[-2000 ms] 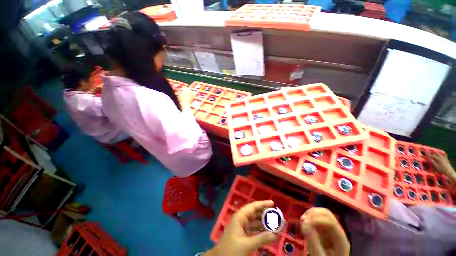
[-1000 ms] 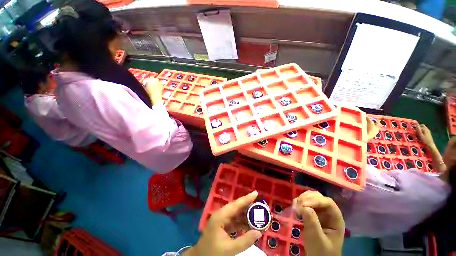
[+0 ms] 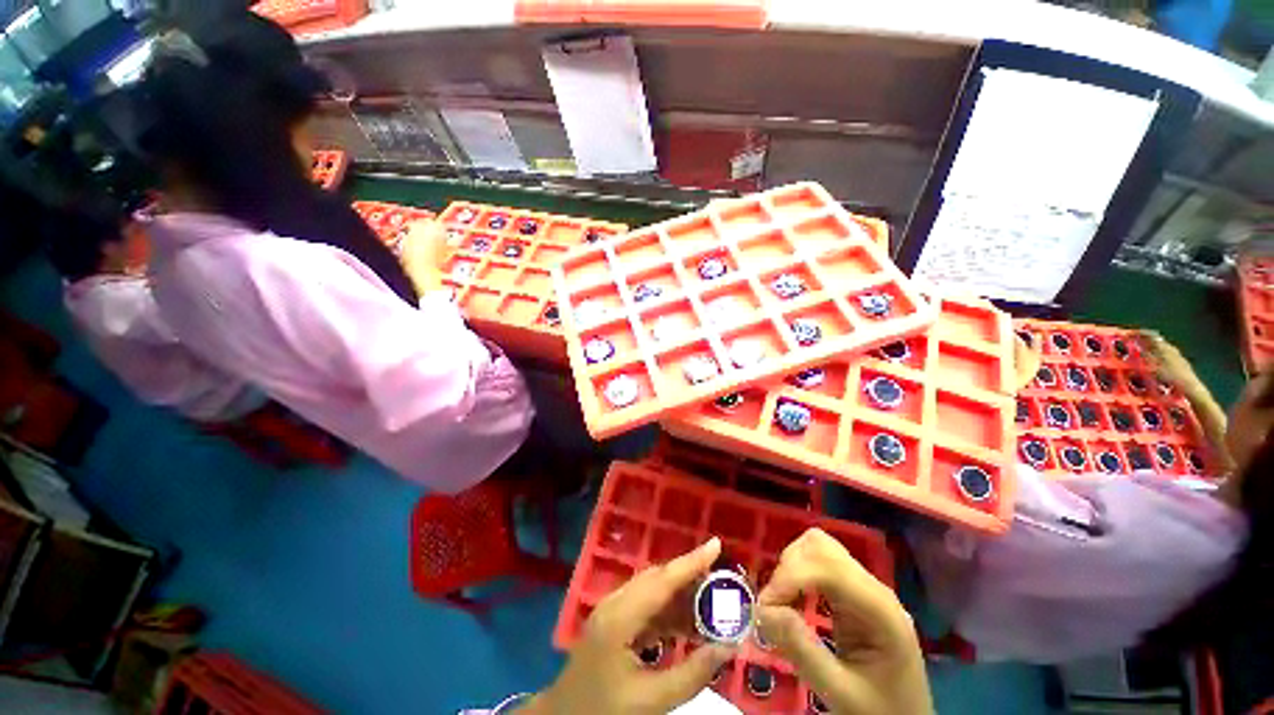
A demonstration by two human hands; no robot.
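A round watch head [image 3: 725, 606] with a silver rim, dark face and a white rectangle on it is held upright above the lap-level tray. My left hand [image 3: 636, 636] grips it by the rim between thumb and forefinger. My right hand [image 3: 838, 622] is just right of the watch head, thumb and fingertips pinched together close to its rim. Whether the fingertips hold anything or touch the rim is too small to tell. The red-orange lap-level tray [image 3: 636, 489] lies beneath both hands, with dark watch heads in some pockets; my hands hide part of it.
Crossed trays [image 3: 657, 414] partly filled with watch heads are stacked ahead. A person in pink [image 3: 335, 335] sits at left near a red stool [image 3: 468, 538]. Another person's pink sleeve [image 3: 1104, 559] is at right, by a filled tray [image 3: 1104, 398]. A board with white paper [image 3: 1041, 182] stands behind.
My right hand has moved left, from apart to close beside the watch head. The watch head stays in my left hand. The whole view has swung right and down since the earliest frame.
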